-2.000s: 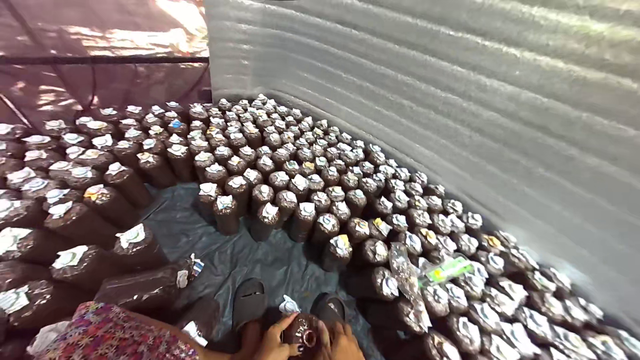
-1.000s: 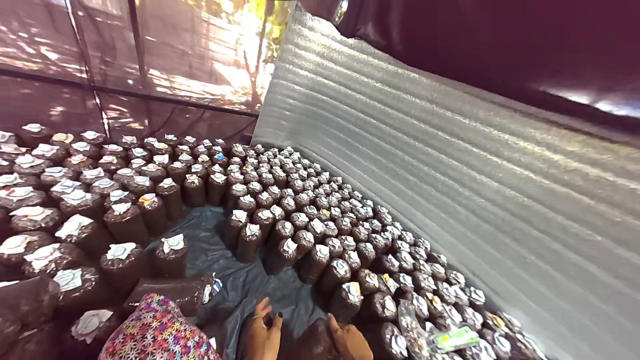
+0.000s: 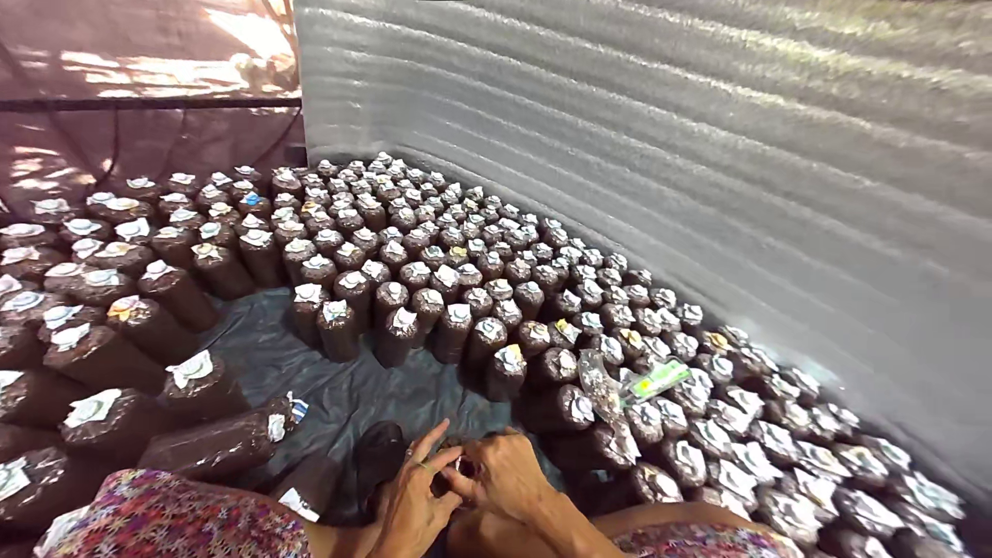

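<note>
My left hand (image 3: 422, 492) and my right hand (image 3: 508, 477) meet low in the middle of the view, over the top of a dark substrate bag. The thumb and fingers of both are bent around the bag's neck, which the hands largely hide. From this angle it is unclear how firmly either one grips. Beside the left hand, a bag with a white paper top (image 3: 306, 484) leans at the left. Another filled bag (image 3: 213, 446) lies on its side farther left. A bag with a yellowish paper cap (image 3: 508, 372) stands just beyond the hands.
Many upright paper-capped bags (image 3: 395, 333) stand in dense rows ahead and at both sides. A green-and-white packet (image 3: 657, 381) and a clear plastic bag (image 3: 601, 387) rest on those at the right. Dark sheeting (image 3: 333, 395) covers the floor. A silvery foam wall (image 3: 620, 155) rises behind.
One second ago the hands were apart; now they are together at the bag's neck. The view has tilted down since then.
</note>
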